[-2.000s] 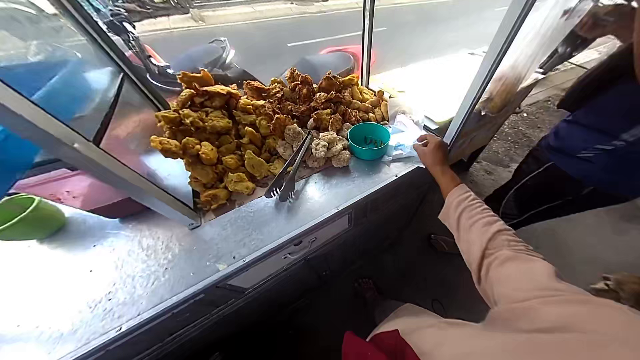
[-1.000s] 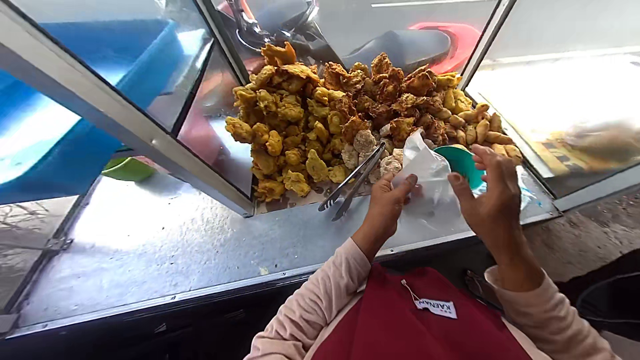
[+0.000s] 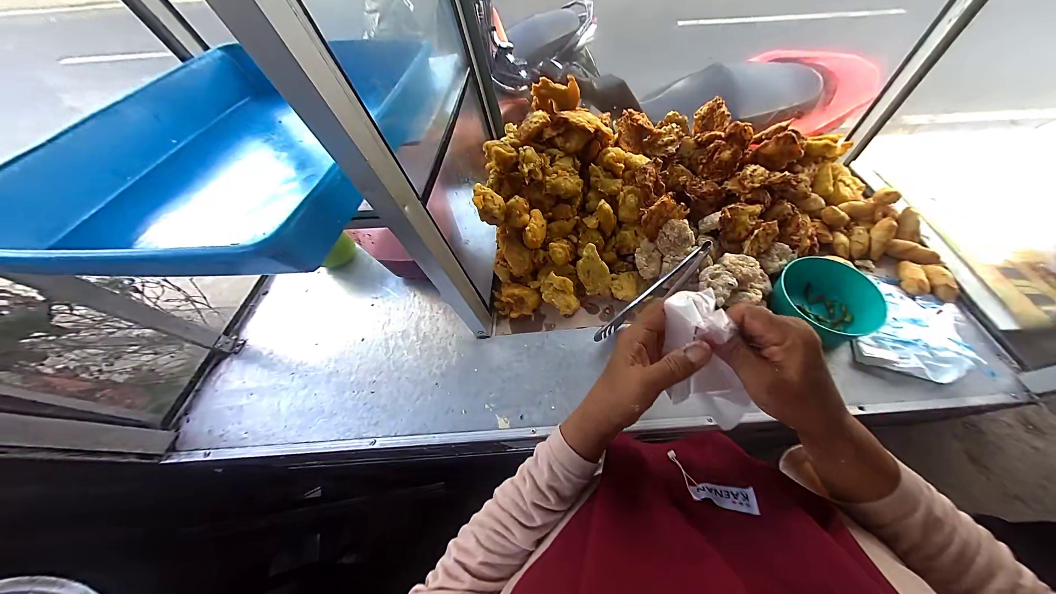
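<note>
Between my hands is a thin white bag (image 3: 709, 375), bunched at its top. My left hand (image 3: 639, 371) pinches its left side with thumb and fingers, and my right hand (image 3: 784, 363) grips its right side. Metal tongs (image 3: 656, 289) lie just beyond my left hand, against a large heap of fried snacks (image 3: 610, 190). A teal plastic bowl (image 3: 832, 301) with green chillies in it stands beyond my right hand. To the right of that bowl lies a stack of thin plastic bags (image 3: 920, 334).
Metal-framed glass panels (image 3: 363, 165) divide the metal counter (image 3: 363, 379). A large blue tray (image 3: 173, 165) sits raised at the left, with a green container (image 3: 340, 250) and a pink basin (image 3: 396, 252) behind its edge. Parked motorcycles (image 3: 734, 91) stand beyond the glass.
My right hand, earlier at the plastic bags beside the teal bowl, has come back toward my left hand. The white bag, spread between my hands a second ago, is now bunched. The view has swung left.
</note>
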